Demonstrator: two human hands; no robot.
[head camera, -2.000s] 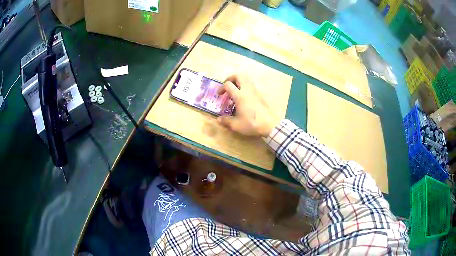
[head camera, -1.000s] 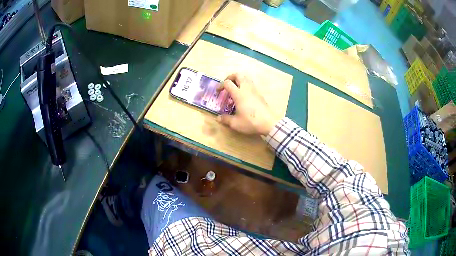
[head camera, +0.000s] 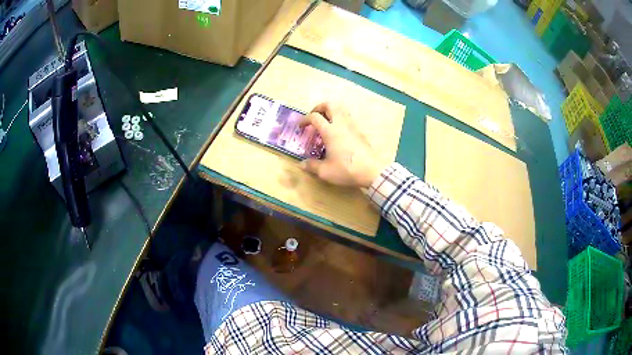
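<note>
A smartphone with a lit screen lies on a cardboard sheet on the side table. My right hand, bare, rests at the phone's right end with its thumb and curled fingers at the two sides of that end. The phone lies flat. My left hand is not in view. A plaid sleeve shows at the bottom, but no hand shows on it.
A black electric screwdriver rests on a grey-white screw feeder at left. Small pale rings and a white paper strip lie beside it. A carton stands behind. Blue and green crates stand at right.
</note>
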